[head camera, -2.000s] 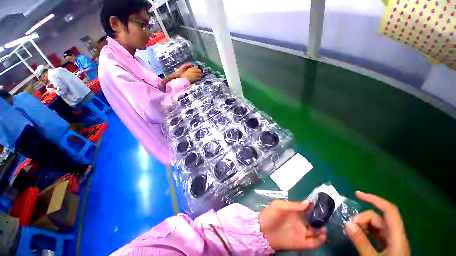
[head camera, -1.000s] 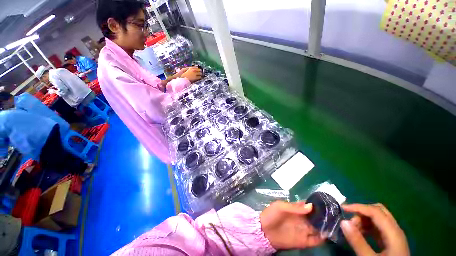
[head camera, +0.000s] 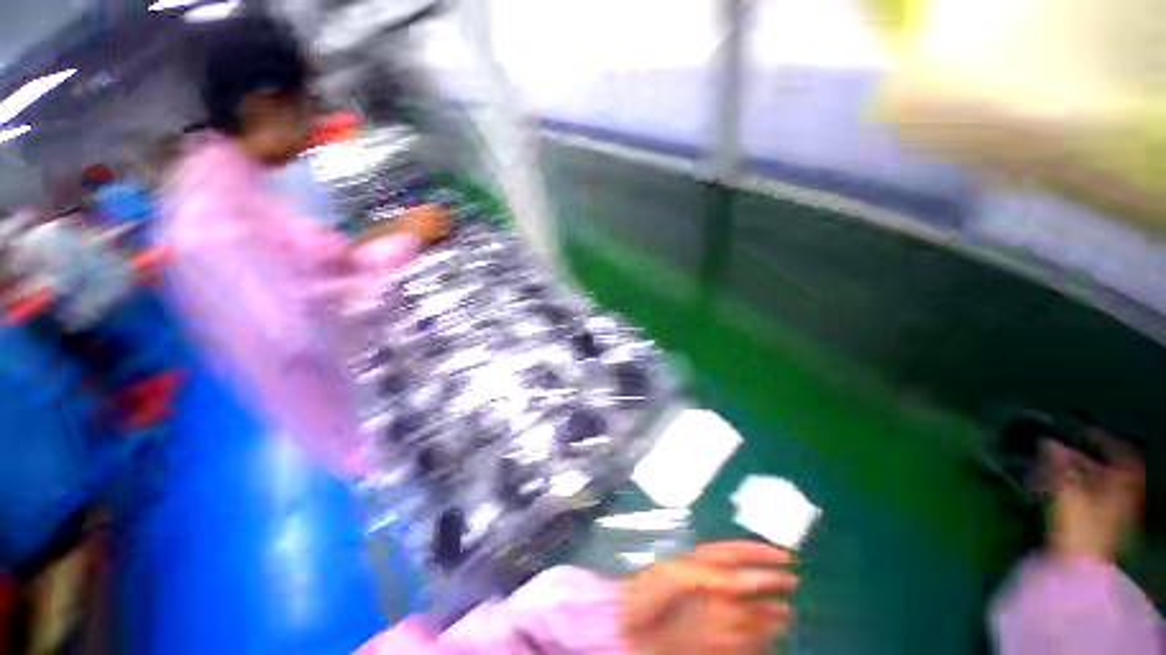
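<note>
The frame is strongly blurred. My left hand is at the bottom centre, just below the small white papers, with its fingers together; I see no case in it. My right hand is at the far right over the dark bench. A dark round case with shiny film edges is at its fingertips; blur hides the exact grip. The blister tray with rows of black discs lies left of my hands. A white card lies at its near right corner.
A co-worker in pink reaches over the far end of the tray. A white post stands behind the tray. A yellowish sheet hangs at the upper right. Blue floor and other workers are at the left.
My right hand has moved far right, with the dark case at its fingers. The case has left my left hand. The whole view has shifted and blurred.
</note>
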